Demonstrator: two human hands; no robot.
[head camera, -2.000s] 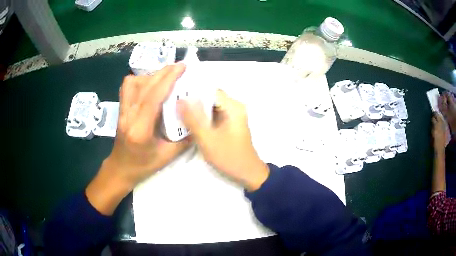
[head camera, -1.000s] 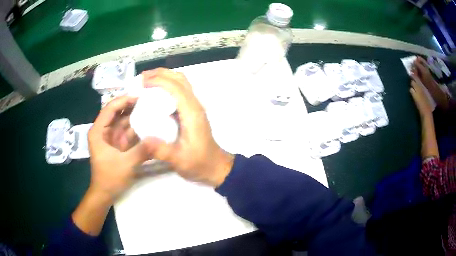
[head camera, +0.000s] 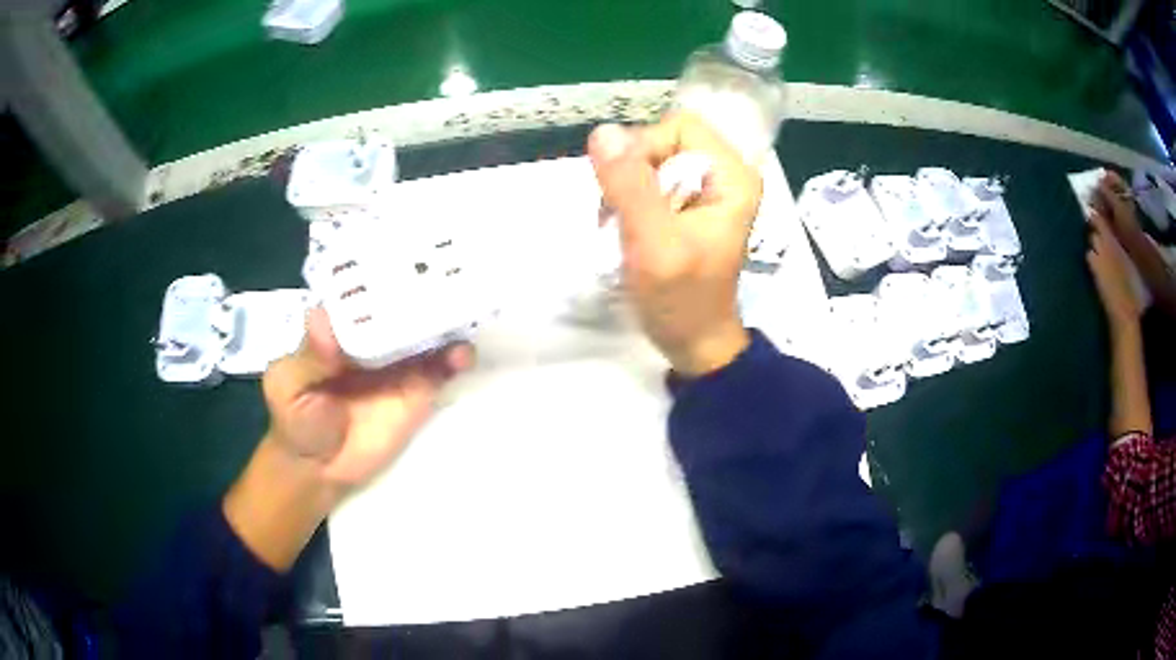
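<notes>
My left hand (head camera: 342, 413) holds a white plug adapter housing (head camera: 400, 290) from below, its slotted face turned up, over the left part of the white work sheet (head camera: 516, 516). My right hand (head camera: 684, 232) is raised in front of the clear bottle (head camera: 733, 93), slightly blurred, with its fingers curled. A bit of white, which looks like the wiping cloth (head camera: 686, 175), shows between its fingers. The bottle stands upright with its white cap on top. My right hand hides its lower part.
White units stand pins up in two close rows (head camera: 948, 213) right of the sheet. More units (head camera: 194, 329) lie left and upper left. Beyond the pale metal edge (head camera: 568, 106), a white unit (head camera: 304, 16) is on the green belt. Another person's hands (head camera: 1119, 245) are at far right.
My right hand has left the housing and moved right to the bottle. My left hand now holds the housing alone, with its slotted face showing.
</notes>
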